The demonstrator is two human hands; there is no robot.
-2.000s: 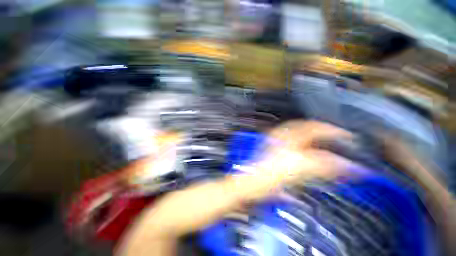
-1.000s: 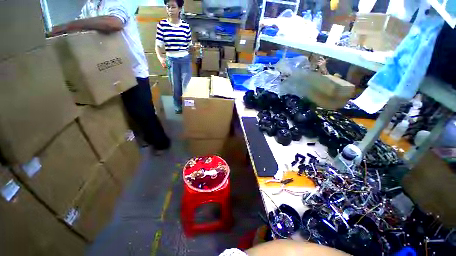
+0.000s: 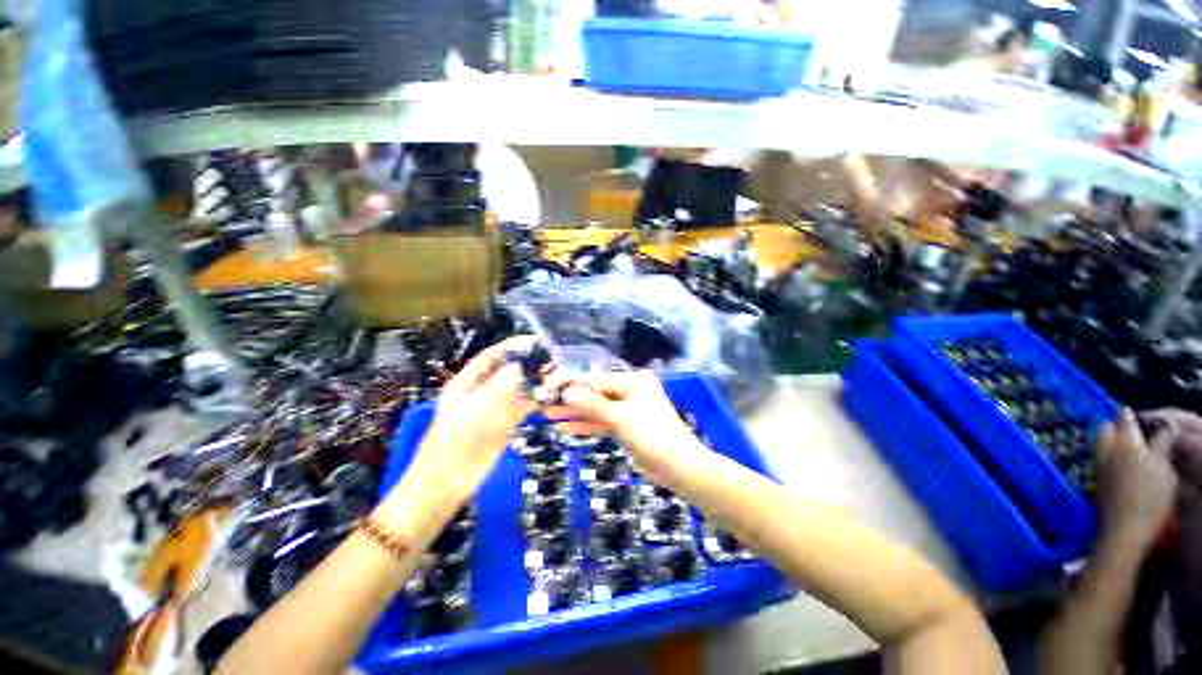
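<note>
My left hand (image 3: 477, 411), with a bracelet at the wrist, is shut on a small dark camera module (image 3: 533, 361) above the back part of the blue plastic tray (image 3: 494, 528). My right hand (image 3: 625, 411) meets it from the right, with thumb and finger closed at the module's lower edge. Whether a separate small piece is between those fingertips cannot be told. Rows of camera modules (image 3: 613, 521) with silvery-dark bases and black centres lie in the tray, with a bare blue strip left of the middle.
Cable leads (image 3: 310, 429) lie tangled at left. A clear plastic bag (image 3: 646, 323) lies behind the tray. Stacked blue trays (image 3: 943, 462) stand at right, with another person's hands (image 3: 1140, 475) beside them. A white shelf (image 3: 435, 115) crosses above and holds a light-blue bin (image 3: 696, 57).
The view has swung from the aisle, with its boxes and red stool, back to the blue tray. Both my hands now show above it, holding a module.
</note>
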